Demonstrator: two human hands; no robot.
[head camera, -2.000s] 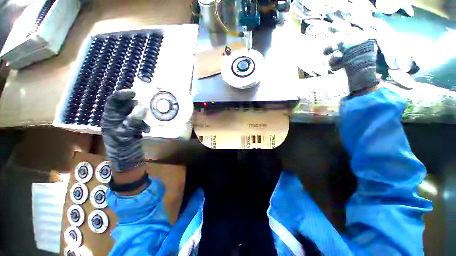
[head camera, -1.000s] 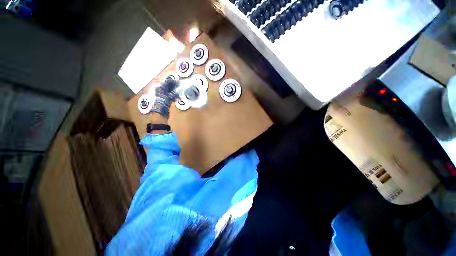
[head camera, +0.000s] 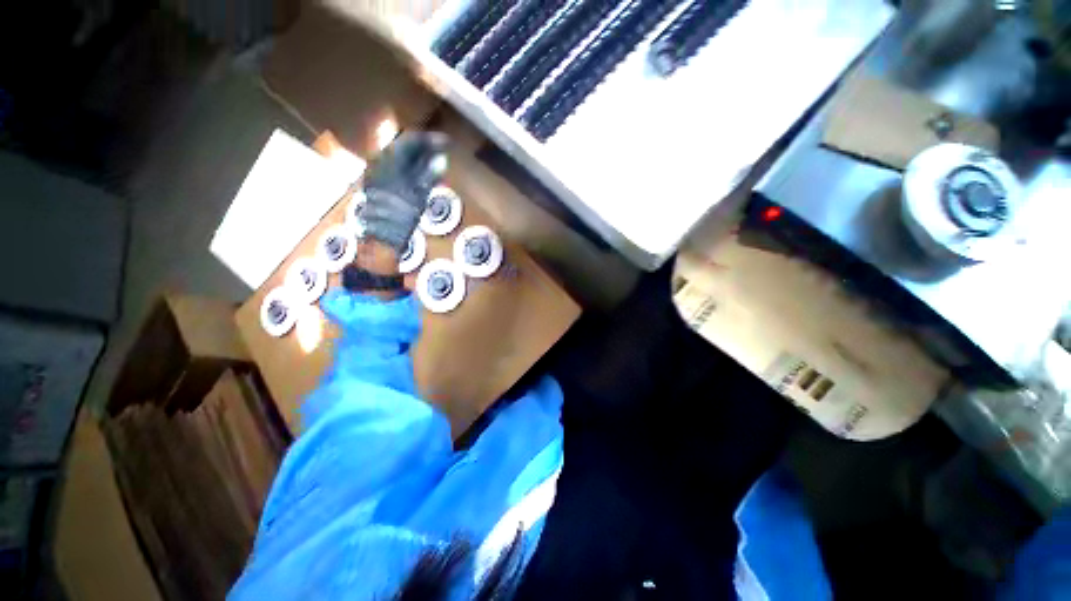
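My left hand (head camera: 405, 188), in a grey knitted glove, is over the finished discs at the left. Its fingers look loosely bent and blurred, and no disc shows in it. The finished discs are white with dark ringed centres; one (head camera: 440, 285) lies beside another (head camera: 478, 251) on the brown cardboard sheet (head camera: 505, 329). My hand and wrist partly cover some discs. My right hand is out of the picture; only a bit of blue sleeve shows at the lower right edge.
A white tray (head camera: 705, 141) with black rows is at the top. A white round piece with a dark centre (head camera: 963, 200) is on the machine plate at right. A cardboard flap (head camera: 810, 352) hangs in front. An open carton of brown sheets (head camera: 194, 470) and white paper (head camera: 285, 206) are at left.
The view swung left, then slightly back right. My left hand let go of the disc it held a second ago and moved up, away from it; that disc now lies on the cardboard.
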